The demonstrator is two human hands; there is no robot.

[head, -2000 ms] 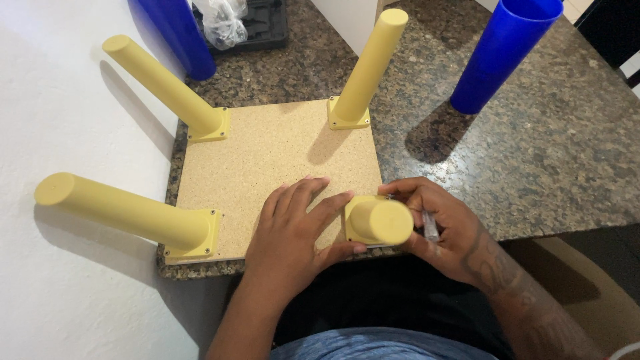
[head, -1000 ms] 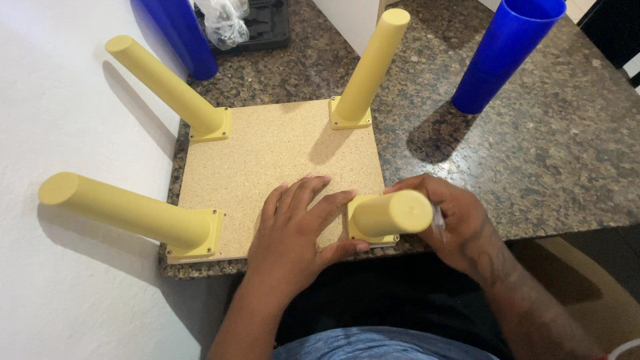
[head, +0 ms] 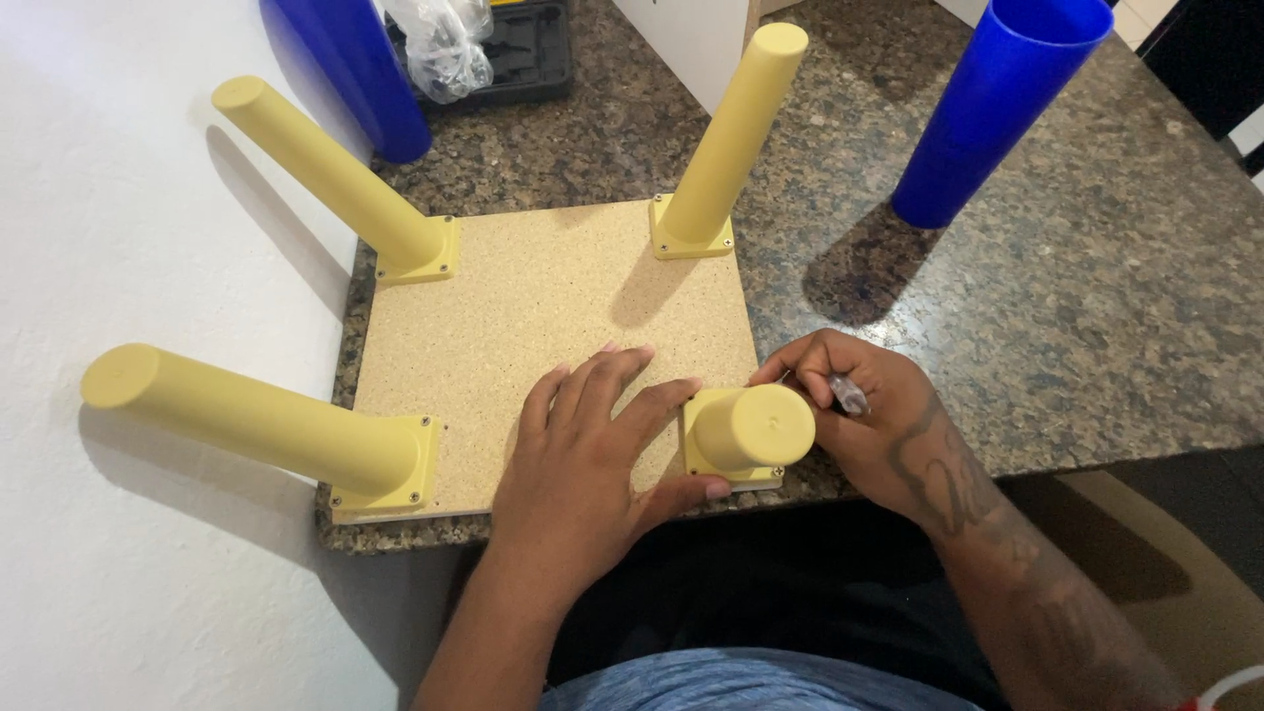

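Observation:
A chipboard panel lies on the granite countertop, with a yellow plastic leg screwed on by a square base at each corner. My left hand rests spread on the panel, its thumb and index finger beside the base of the near right leg. My right hand is closed around the clear handle of a screwdriver, just right of that leg; the tool's shaft and tip are hidden. The near left leg, far left leg and far right leg stand up from their bases.
A blue plastic cup stands on the granite countertop at the right. Another blue object is by the white wall at the far left, near a black tool case and a clear plastic bag.
The top of the near right leg leaned further right one second ago and now sits further left. My right hand has shifted slightly at that leg; my left hand stays on the panel.

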